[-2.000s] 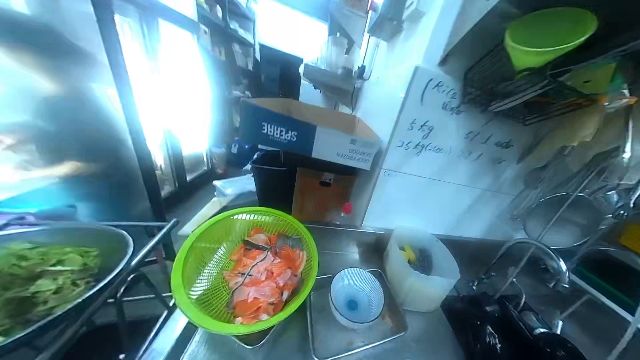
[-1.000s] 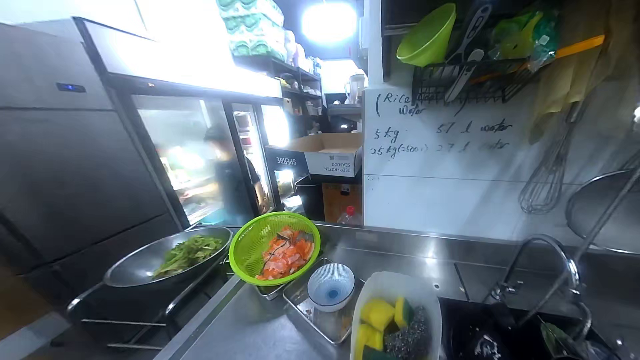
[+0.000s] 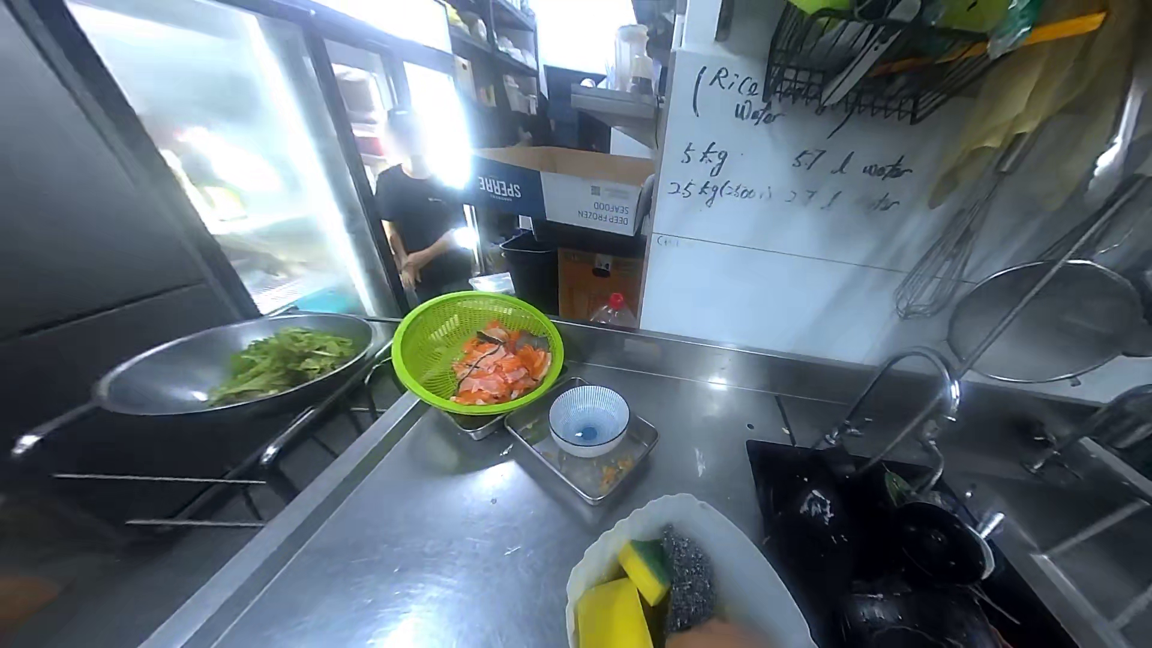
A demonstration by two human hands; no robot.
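Note:
At the bottom edge a blurred part of my right hand reaches into a white plastic container, against a dark steel-wool scourer; its grip is hidden. Yellow-green sponges lie beside the scourer. At the far lower left, a blurred skin-coloured patch may be my left hand; its fingers do not show. A green plastic colander holds orange-pink fish pieces. Right of it, a blue-and-white bowl stands on a small metal tray.
A steel bowl of leafy greens rests on a metal rack at left. Black pans fill the sink area under a curved faucet. A person stands by the glass-door fridges. A cardboard box is behind the counter.
The view has shifted markedly. A hand now shows in the white container, where none showed before. A person now stands facing this way near the fridges.

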